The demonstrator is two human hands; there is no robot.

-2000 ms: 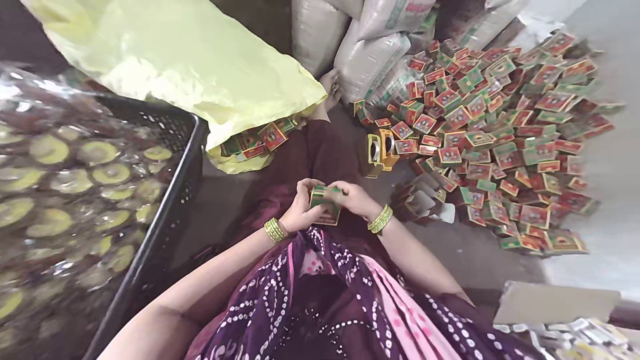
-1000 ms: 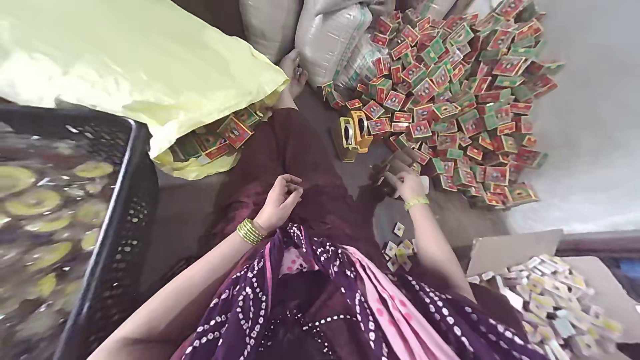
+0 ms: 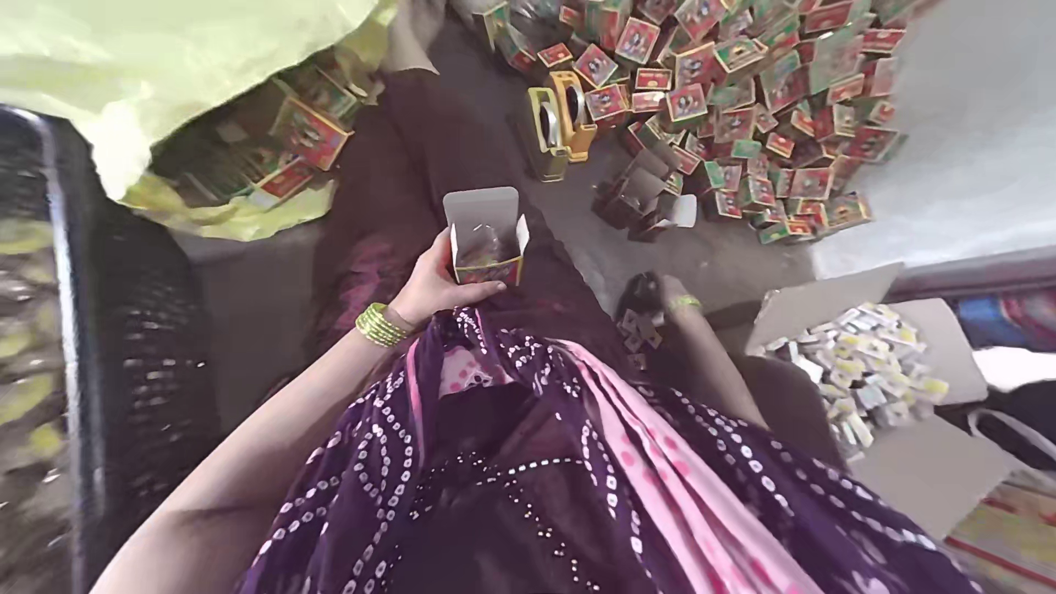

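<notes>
My left hand holds a small printed carton with its flaps up; something clear and shiny lies inside it, too blurred to name. My right hand is low at the right, beside my leg, next to a dark object and some small pale pieces on the floor; whether it grips anything is not clear. Several unfilled-looking cartons lie on the floor above my right hand. Two yellow tape dispensers stand beyond my knees.
A large heap of red and green printed cartons spreads at the upper right by the wall. An open cardboard box of small white and yellow packets is at the right. A black plastic crate and a pale yellow sack with cartons flank my left.
My left hand, empty one second ago, now holds an open carton. My right hand has left the cartons on the floor and is nearer my body, by the small pale pieces.
</notes>
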